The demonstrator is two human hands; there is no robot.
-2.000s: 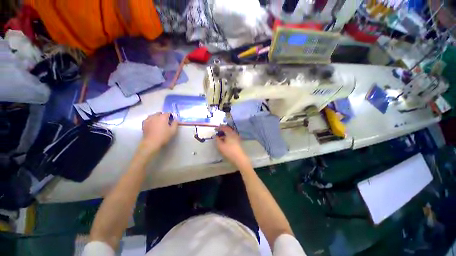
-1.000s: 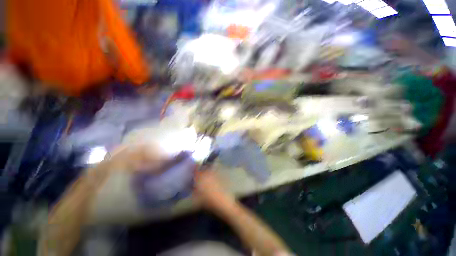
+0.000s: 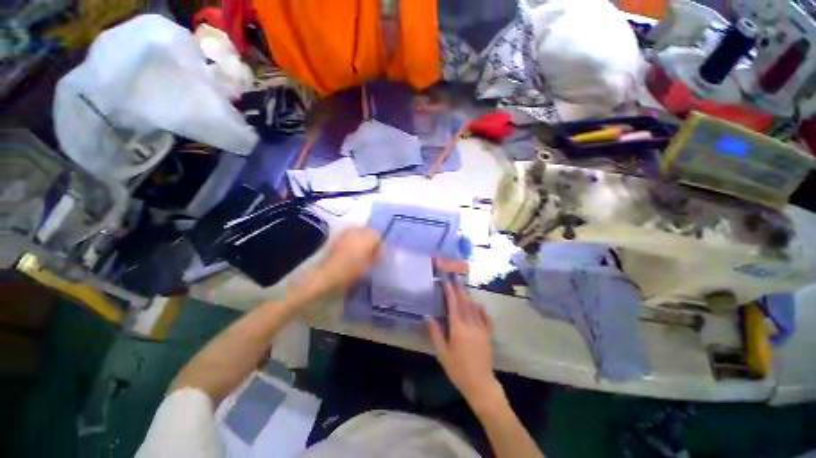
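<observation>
The sewing template point(image 3: 414, 234) lies on the table left of the machine head, with two bluish translucent leaves spread apart. Dark-edged slot lines show on both leaves, and a piece of the orange-brown strip shows at the right. A pale facing piece point(image 3: 404, 283) lies on the near leaf. My left hand point(image 3: 354, 256) is at the template's left side; it is blurred, so its grip is unclear. My right hand point(image 3: 465, 333) rests with fingers spread on the near leaf's right edge and appears to hold nothing.
Dark fabric pieces point(image 3: 279, 243) are stacked at left. Grey pieces point(image 3: 383, 148) lie behind on spare templates. The sewing machine point(image 3: 662, 219) stands at right, with sewn grey-blue pieces point(image 3: 590, 304) under its arm. A tool tray point(image 3: 617, 134) and a parts box point(image 3: 738, 159) are behind it.
The view has swung left. The template has come away from under the needle towards the left and the table's front edge, and its leaves now lie open with the pale piece exposed.
</observation>
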